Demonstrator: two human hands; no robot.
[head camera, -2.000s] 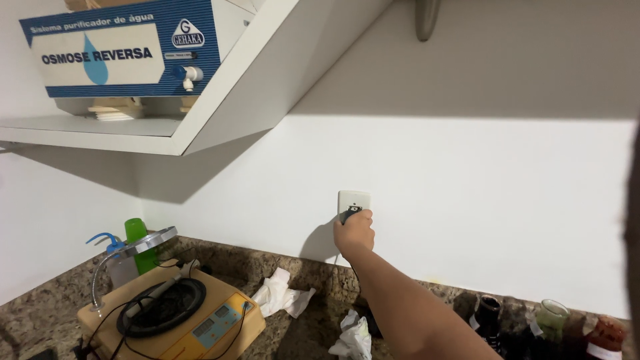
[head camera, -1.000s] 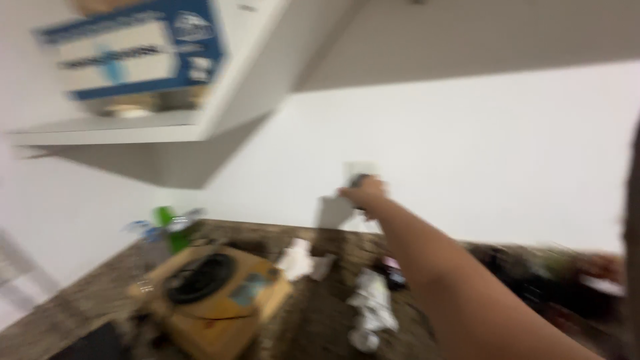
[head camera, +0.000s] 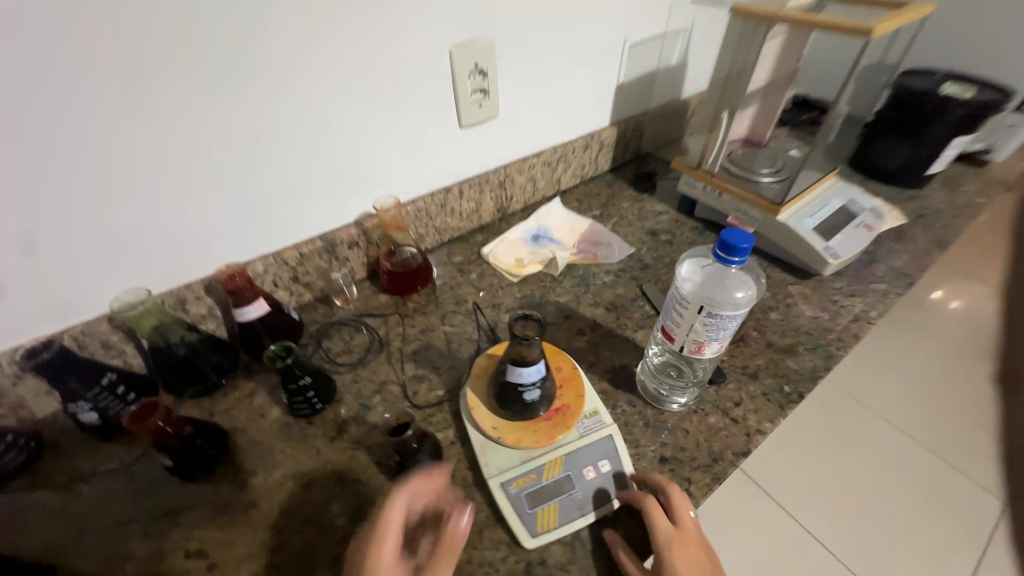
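A dark-filled Erlenmeyer flask stands upright on the orange-stained round pan of a Kern digital scale. My right hand is at the scale's front right corner, its fingers apart and the fingertips at the edge of the casing. My left hand hovers left of the scale, blurred, its fingers curled; nothing shows in it. Just beyond it is a small dark flask, partly hidden. A clear plastic bottle with a blue cap stands right of the scale. The scale's display looks blank.
Several flasks of dark liquid, one of them green-tinted, line the left of the granite counter. A flask of red liquid, a black cable and a stained paper towel lie behind. A glass-cased balance stands back right, near a wall outlet.
The view has swung far to the right and down. Earlier, one hand held something dark at a wall outlet; now both hands are low, beside the scale.
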